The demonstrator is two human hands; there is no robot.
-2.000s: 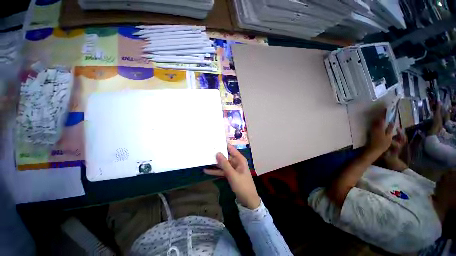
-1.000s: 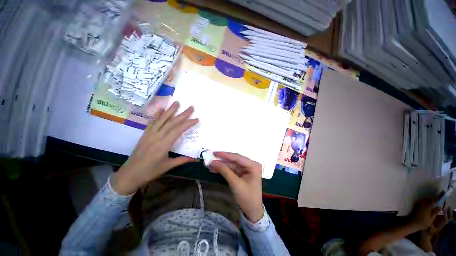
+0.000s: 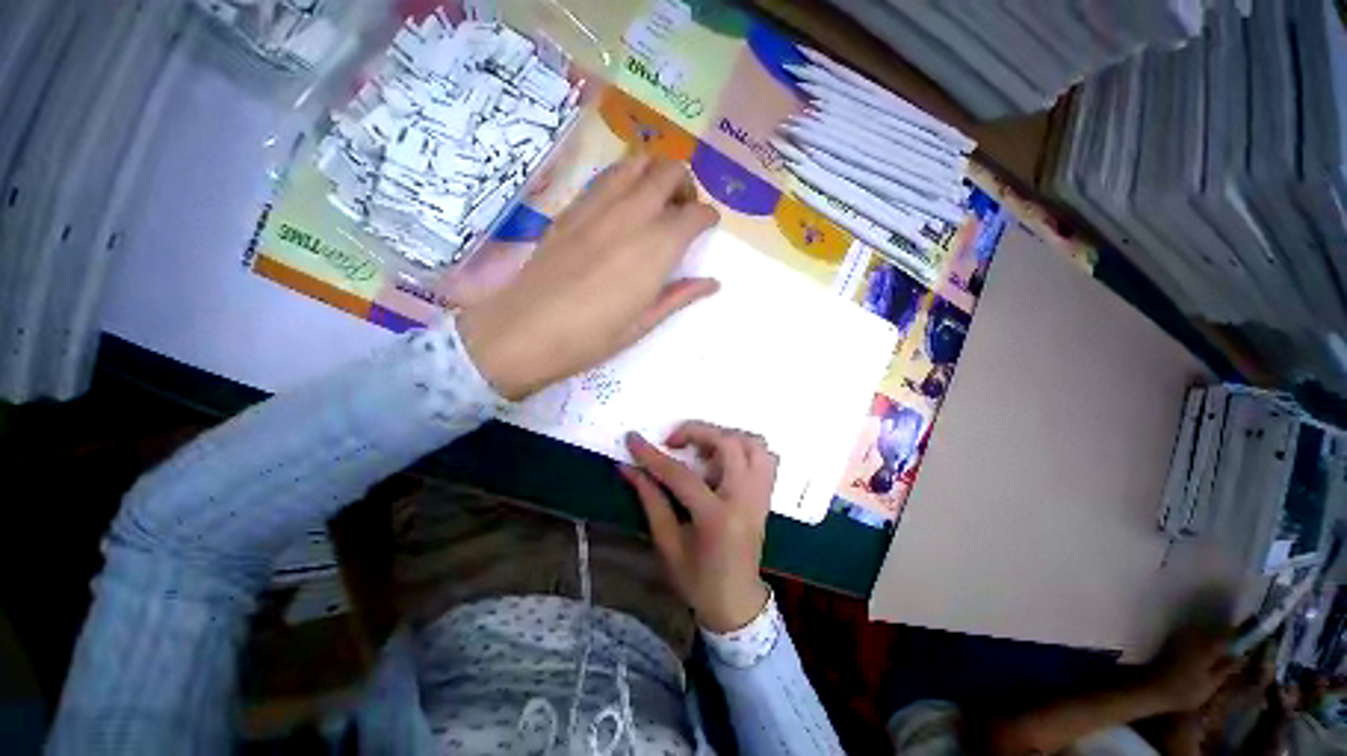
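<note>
A white back housing lies flat on the printed sheet, tilted, its face washed out by glare. A dotted patch shows near its lower left. My left hand is over its far left part, fingers bent; whether it holds anything is hidden. My right hand is at the near edge, thumb and index fingertips close together on the housing; no piece shows between them. The dark round fitting is not visible. A heap of small white pieces sits in clear plastic, left of my left hand. Thin white sticks lie in a row behind the housing.
Tall housing stacks stand at the far left and rear right. A cardboard sheet is right of the printed sheet. White framed units stand at far right, near another person's blurred hand.
My left hand has moved from the near left edge up and across the housing. My right hand remains at the near edge; the white piece seen at its fingertips is no longer visible. The view has shifted.
</note>
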